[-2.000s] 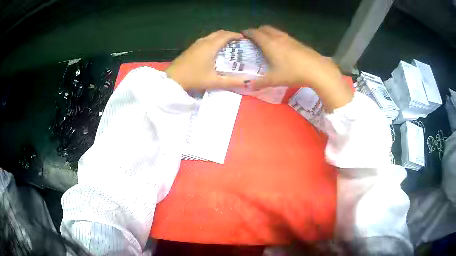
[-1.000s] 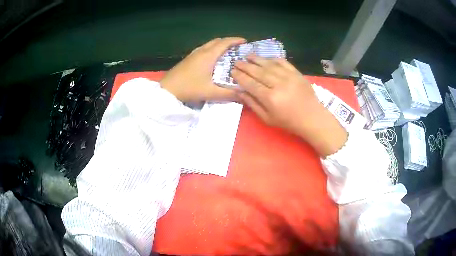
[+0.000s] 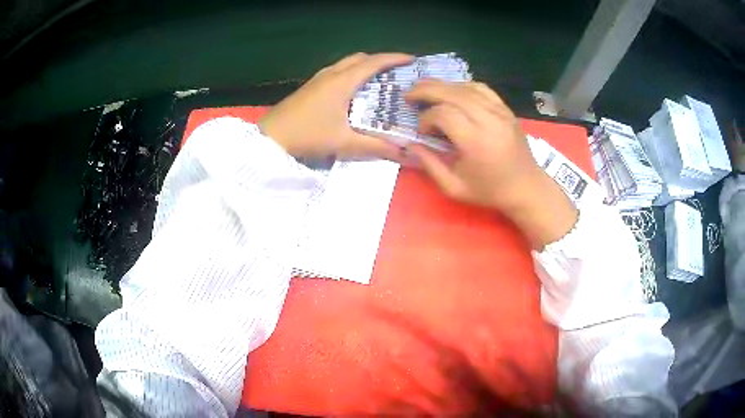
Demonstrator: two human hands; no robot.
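Observation:
A thick fanned stack of leaflets [image 3: 388,98] with striped edges is held above the far edge of the red mat [image 3: 441,286]. My left hand [image 3: 323,110] grips the stack from its left side, thumb along the near edge. My right hand [image 3: 482,147] is at the stack's right part, its fingers bent over the top and thumb below; whether it pinches a leaflet cannot be told. A flat pile of white inserts [image 3: 347,229] lies on the mat below my left hand. Printed cards with a dark square [image 3: 565,175] lie at the mat's right, partly behind my right wrist and sleeve.
A dark green conveyor belt [image 3: 245,49] runs along the back. A grey post [image 3: 600,61] stands back right. Beyond it are white leaflet bundles [image 3: 682,147] and pale rubber bands [image 3: 645,237]. Black tangled cables [image 3: 122,196] lie left. Another person's sleeve [image 3: 735,237] shows at the right edge.
My hands first cupped the stack from both sides. My right hand then moved over its face and now sits a little further right with fingers more bent. The stack looks more fanned.

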